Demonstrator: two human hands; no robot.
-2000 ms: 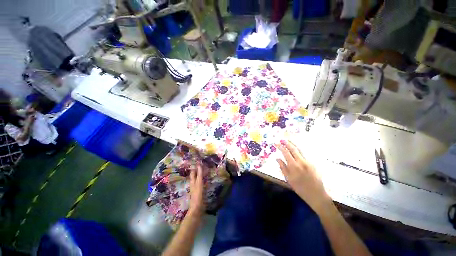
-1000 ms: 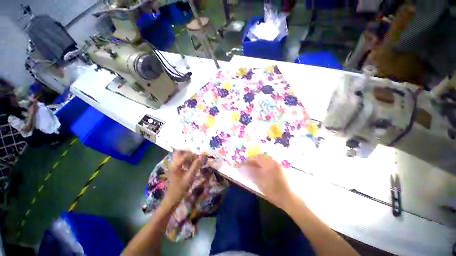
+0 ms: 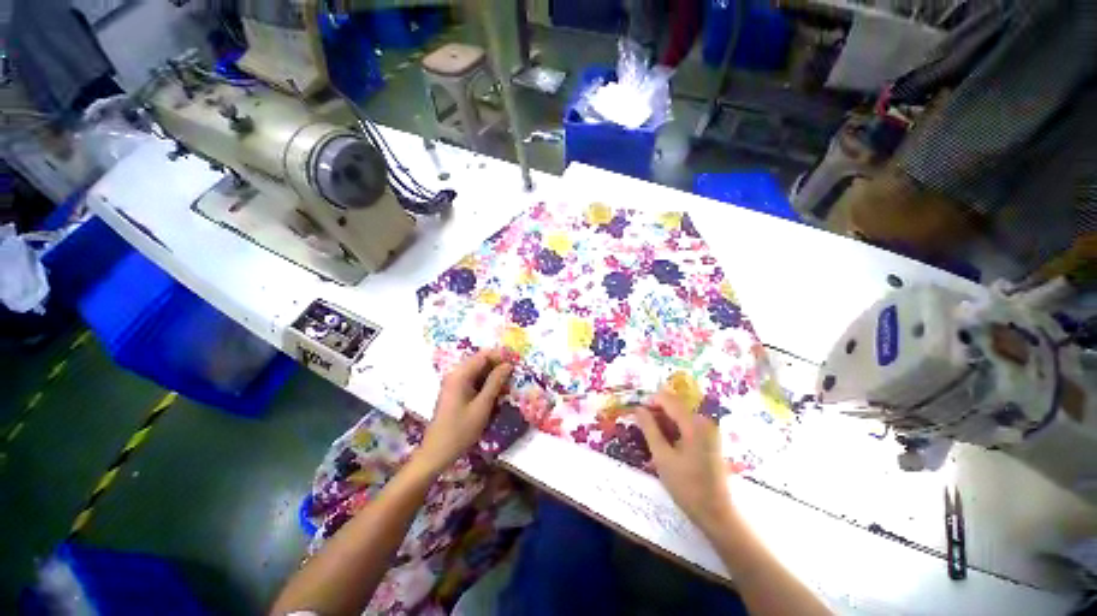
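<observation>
A floral garment piece [image 3: 602, 301] lies spread on the white sewing table, and more of the same print hangs over the front edge, bunched toward the lap. My left hand [image 3: 467, 407] pinches the cloth near the table's front edge between thumb and fingers. My right hand [image 3: 683, 448] pinches the cloth's front edge further right, fingertips together. The cloth between the hands looks slightly raised or folded. The industrial sewing machine head [image 3: 950, 361] stands to the right of the cloth; its needle area is hard to make out.
Dark thread snips [image 3: 954, 533] lie at the right. An idle sewing machine [image 3: 277, 163] stands at the left, with a small box of metal parts [image 3: 334, 331] near the front edge. A blue bin [image 3: 611, 135] holds white material behind the table. A person's patterned sleeve [image 3: 1010, 108] shows upper right.
My left hand has moved from the hanging cloth up onto the table. My right hand has gone from flat on the cloth to pinching its edge. The view has shifted.
</observation>
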